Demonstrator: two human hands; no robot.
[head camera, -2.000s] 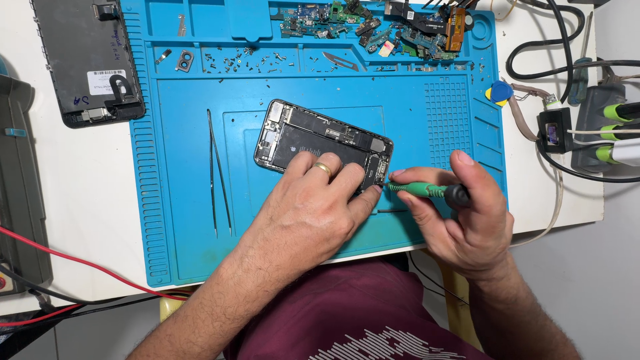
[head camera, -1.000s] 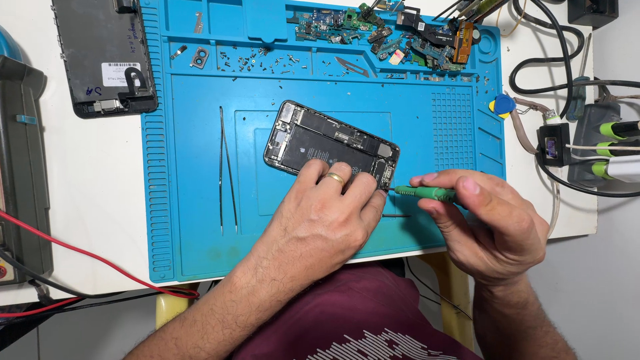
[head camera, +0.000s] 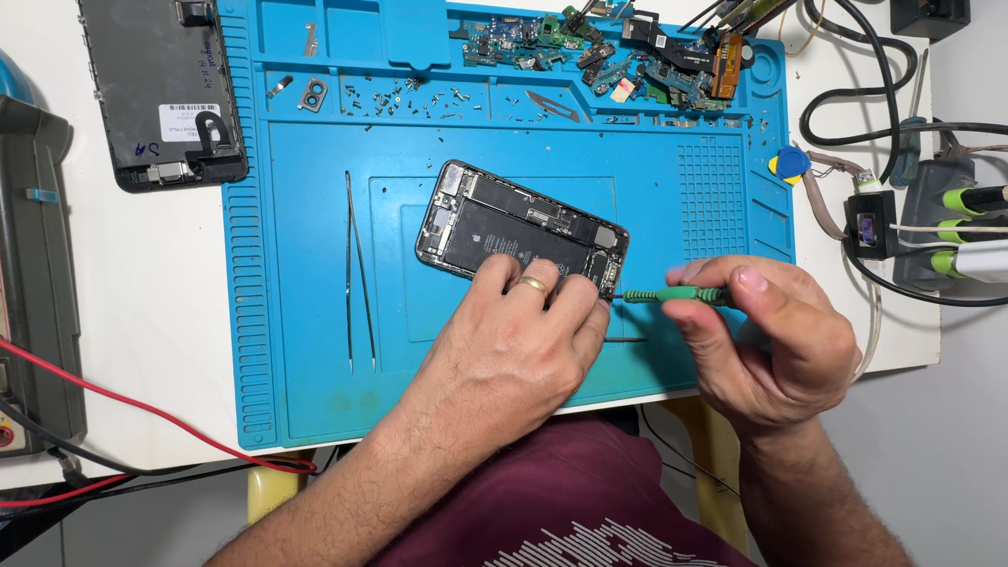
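Note:
An opened Apple smartphone (head camera: 512, 228) lies tilted on the blue silicone repair mat (head camera: 315, 283), its battery and boards exposed. My left hand (head camera: 520, 339), with a ring on one finger, rests on the phone's lower edge and holds it; the fingertips are partly hidden. In my right hand (head camera: 764, 339) is a green-handled screwdriver (head camera: 673, 294), held nearly level, its thin shaft reaching the phone's lower right corner. The exact contact of its tip cannot be made out. A pair of metal tweezers (head camera: 359, 272) lies left of the phone. Part of a thin dark tool (head camera: 628, 339) shows beside my left hand.
Small screws (head camera: 402, 98) lie in the mat's upper compartments, near a blade (head camera: 551, 106) and a heap of circuit boards (head camera: 520, 39). A phone display assembly (head camera: 173, 94) overlaps the mat's upper left. Black cables (head camera: 890, 79) and a power strip (head camera: 929, 228) stand right; red leads (head camera: 142, 408) cross the left.
The screwdriver's handle has come to lie more level than two seconds ago, and my right hand's fingers have shifted around it. My left hand stays on the phone.

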